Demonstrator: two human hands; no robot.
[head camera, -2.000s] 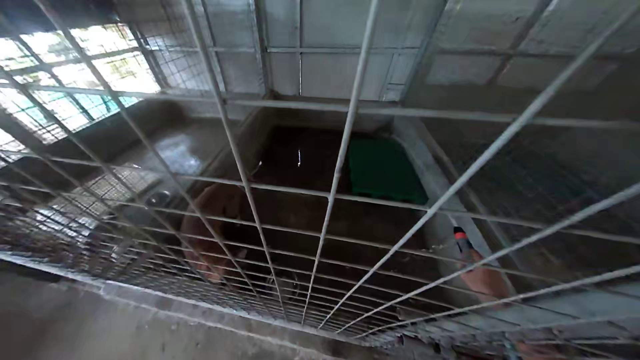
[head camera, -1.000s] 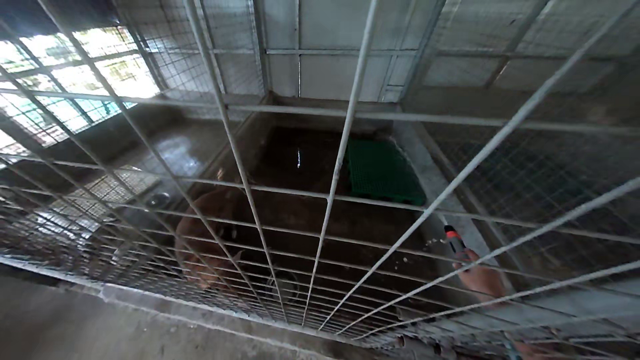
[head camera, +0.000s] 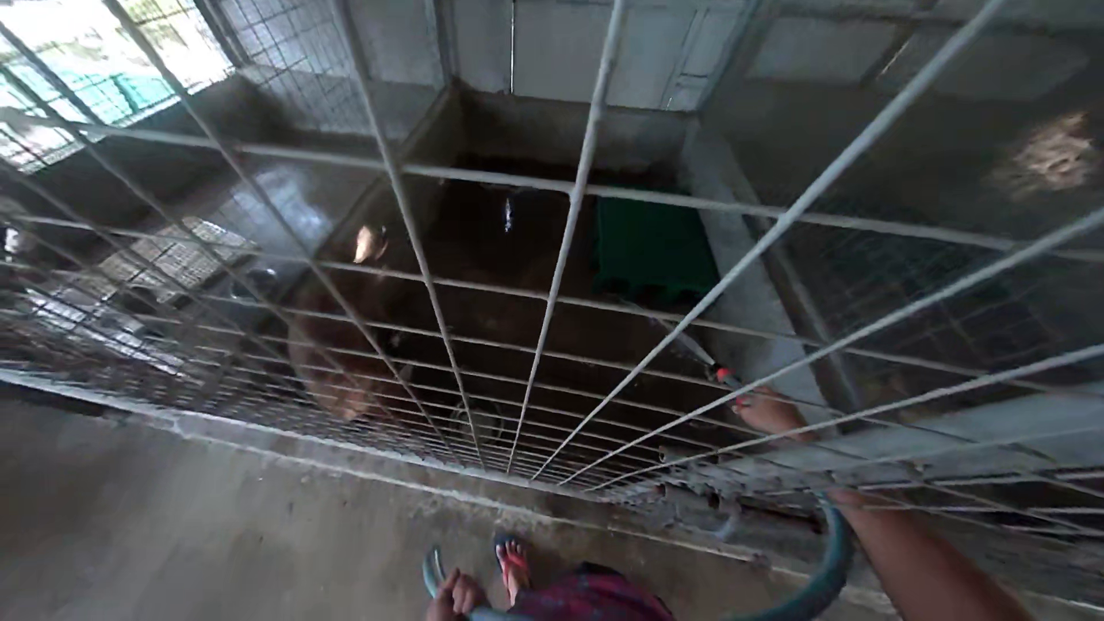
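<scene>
My right hand (head camera: 770, 411) is inside the wire pen, the arm passing through the mesh at lower right. It grips a hose nozzle (head camera: 723, 374) with a black and red tip, and a spray of water leaves it toward the upper left. My left hand (head camera: 457, 595), at the bottom, is closed around a blue-green hose (head camera: 433, 569). More of that hose curves up beside my right forearm. A brown animal (head camera: 341, 366), perhaps a pig, stands in the pen on the left, seen through the mesh. A green plastic panel (head camera: 653, 246) lies on the wet dark floor.
White metal mesh (head camera: 565, 250) stands between my body and the pen. A round bowl-like thing (head camera: 477, 421) is just behind it. Low concrete walls (head camera: 763, 302) border the pen. My sandalled foot (head camera: 511, 561) is on the concrete walkway (head camera: 259, 517).
The view has tilted down, bringing my left hand, foot and the hose into sight. The water now leaves the nozzle as a jet toward the green panel; one second ago it showed as scattered drops.
</scene>
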